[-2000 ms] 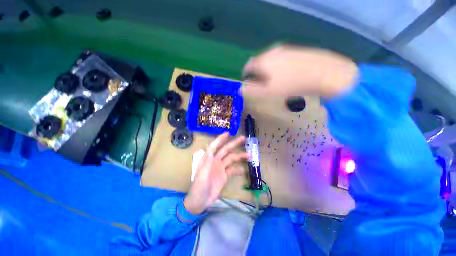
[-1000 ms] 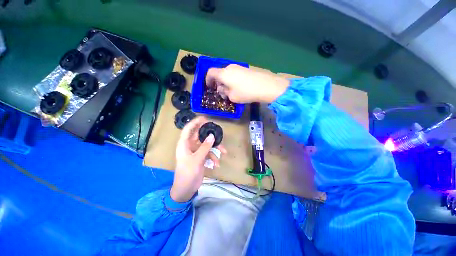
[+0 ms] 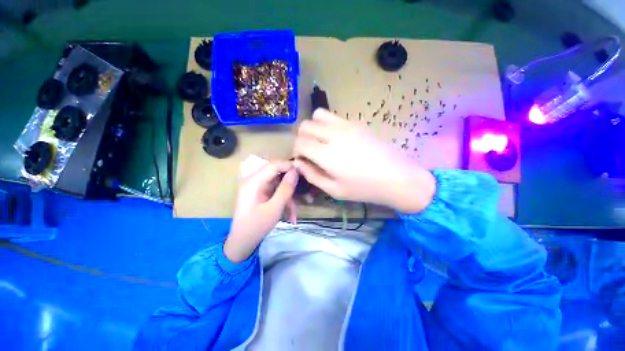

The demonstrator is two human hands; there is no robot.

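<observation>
My left hand (image 3: 259, 202) holds a round black housing (image 3: 279, 179), mostly hidden by the fingers. My right hand (image 3: 342, 158) is over the housing, its fingertips pinched together at my left thumb; any small piece between them is too small to tell. The blue parts bin (image 3: 218, 82) with shiny metal contacts (image 3: 264, 89) is just beyond my hands. The electric screwdriver (image 3: 319, 99) lies upright in view, its lower part hidden behind my right hand.
Several black housings (image 3: 219, 140) lie left of the bin, and one (image 3: 391, 55) at the back. Small screws (image 3: 411, 116) are scattered on the cardboard (image 3: 342, 55). A pink-lit station (image 3: 492, 147) and lamp (image 3: 558, 103) are right. A black equipment box (image 3: 103, 147) with film-borne housings is left.
My right hand has left the blue bin and come to the housing in my left hand. The view has shifted, and the lit station now shows.
</observation>
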